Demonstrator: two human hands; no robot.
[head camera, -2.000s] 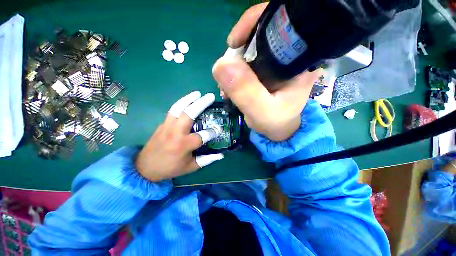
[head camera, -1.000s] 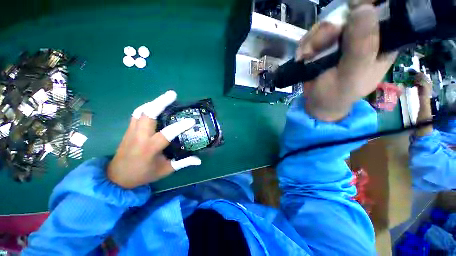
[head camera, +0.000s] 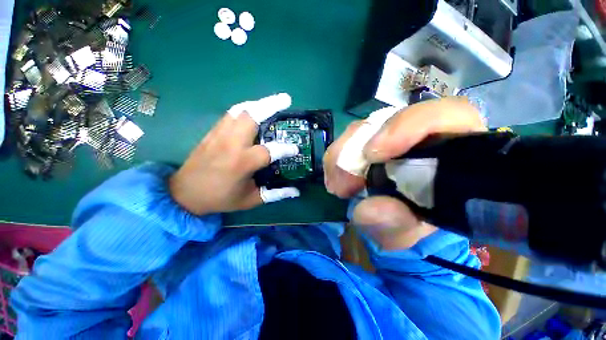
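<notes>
A black square housing (head camera: 323, 143) lies on the green bench in front of me, with a green circuit board (head camera: 303, 164) inside it. My left hand (head camera: 229, 159), with white finger cots, holds the housing from its left side, one fingertip on the board. My right hand (head camera: 405, 146) is shut on the black electric screwdriver (head camera: 531, 192), just right of the housing. The screwdriver lies nearly level, its thick end to the right. Its tip is hidden by my fingers.
A pile of small ribbed metal plates (head camera: 86, 86) lies at left. Four round white pieces (head camera: 234, 26) lie beyond the housing. The metal-fronted screw feeder (head camera: 438, 50) stands at upper right, beside a plastic bag (head camera: 541, 73). A pink tray (head camera: 33, 239) is below the bench edge at left.
My right hand and the screwdriver have come back from the feeder to beside the housing, and the screwdriver's thick end has swung down. My left hand still holds the housing. The view has shifted.
</notes>
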